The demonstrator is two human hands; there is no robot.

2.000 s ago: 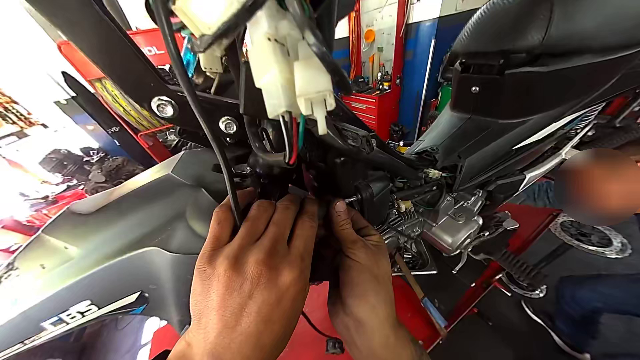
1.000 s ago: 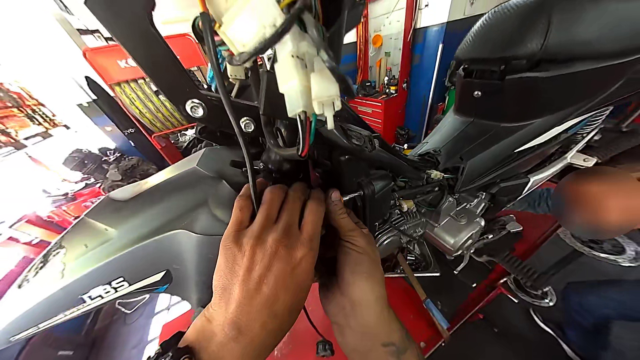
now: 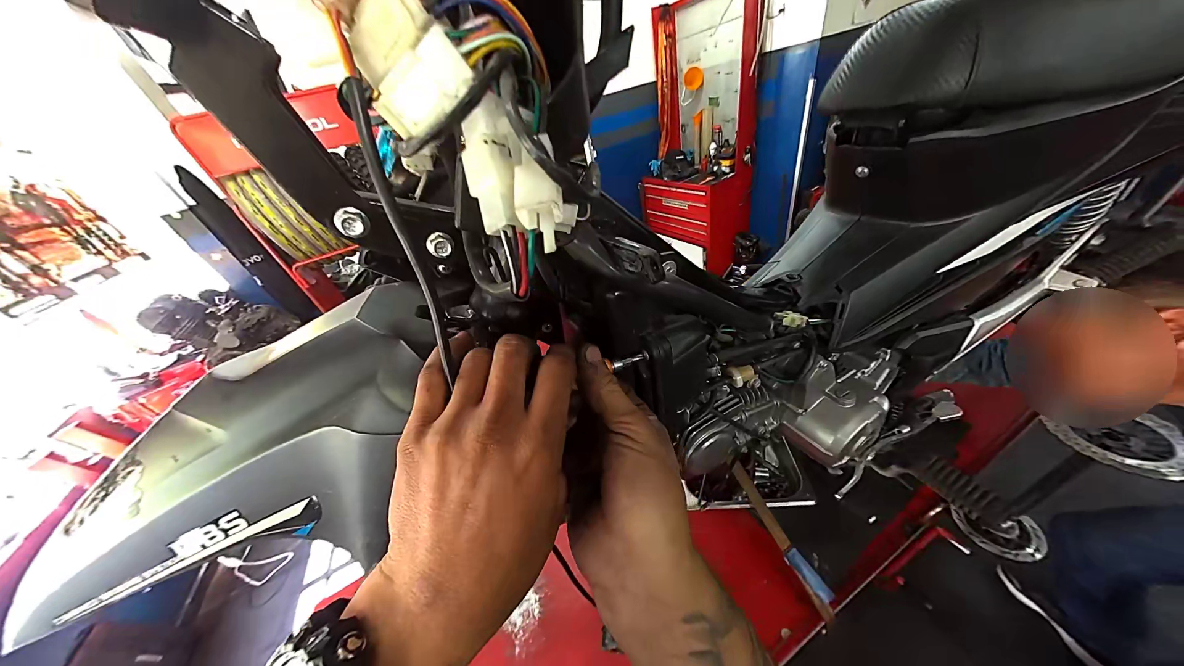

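Both of my hands meet at the dark front frame of a motorcycle, below a bundle of white plastic wiring connectors (image 3: 499, 171). My left hand (image 3: 486, 462), back up, has its fingers curled over a dark part that they hide. A black cable (image 3: 407, 250) runs down to its index and little finger side. My right hand (image 3: 638, 481) is upright just beside it, thumb near a metal bolt (image 3: 631, 361); what its fingers touch is hidden. The grey front fender (image 3: 305, 398) lies left of my hands, and the engine (image 3: 832, 407) is to the right.
A metal tray (image 3: 795, 486) under the engine holds small parts, with a handled tool (image 3: 786, 536) leaning on it. The red lift platform (image 3: 731, 555) is below. At right is another person (image 3: 1091, 361). A red tool cabinet (image 3: 694, 213) stands behind the motorcycle.
The fingers of my left hand have spread slightly over the hidden part. Both hands remain at the same place on the frame. The view has shifted a little.
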